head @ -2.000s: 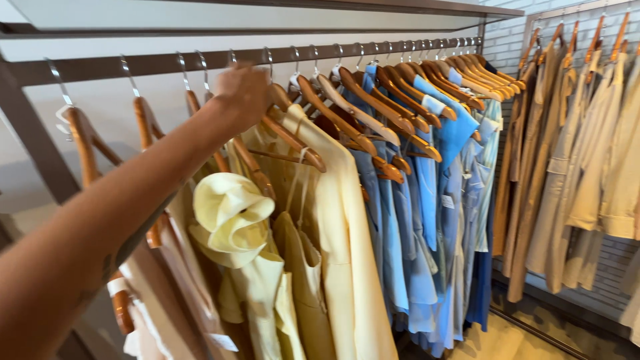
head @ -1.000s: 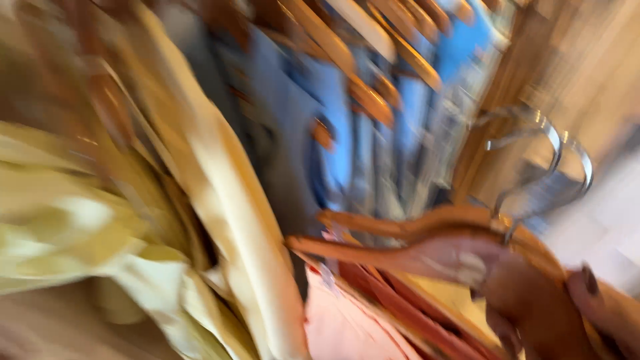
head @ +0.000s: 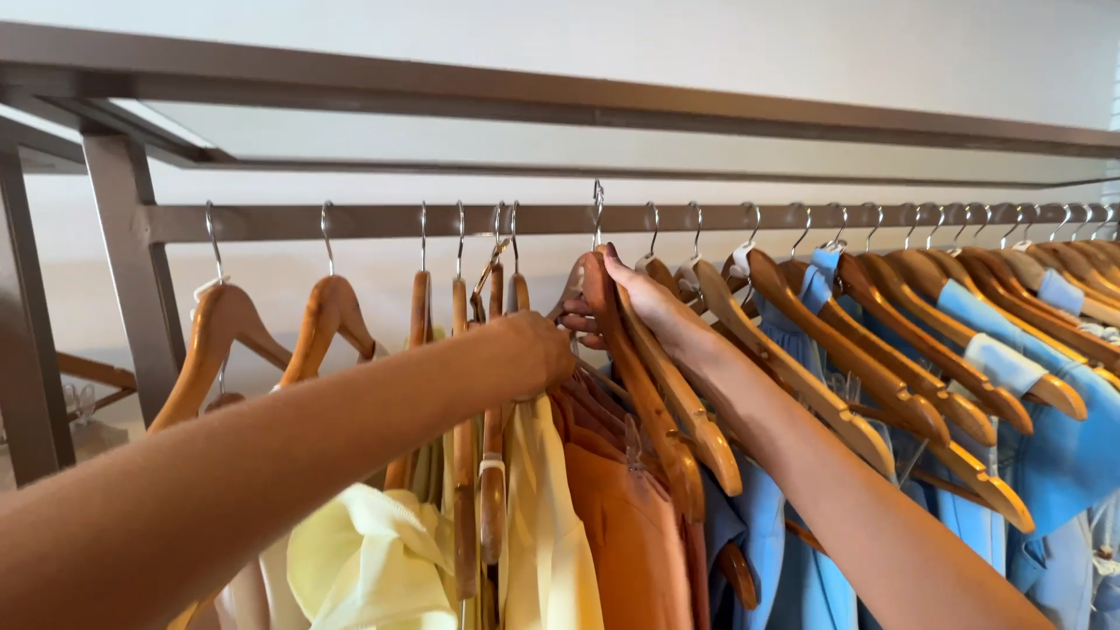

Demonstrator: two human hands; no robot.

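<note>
My right hand [head: 643, 293] grips several wooden hangers [head: 612, 297] near their necks, their metal hooks at the rail [head: 560, 219]. Orange and rust garments [head: 617, 516] hang from these hangers. My left hand [head: 534, 354] is just to the left, its back toward me, close to the hanger of a pale yellow garment [head: 547, 516]; its fingertips are hidden, so what it holds is unclear. Further left, a light yellow ruffled garment [head: 367, 547] hangs below slim wooden hangers. Blue garments [head: 1059, 437] hang to the right of my right hand.
A brown metal frame [head: 131, 254] stands at the left, with a glass shelf [head: 612, 136] above the rail. Two wooden hangers [head: 328, 315] hang spaced apart near the left end. Many more hangers [head: 892, 359] crowd the rail at the right.
The orange garments and their hangers, seen off the rail at the lower right a second ago, are now up at the rail between yellow and blue. The view has swung left.
</note>
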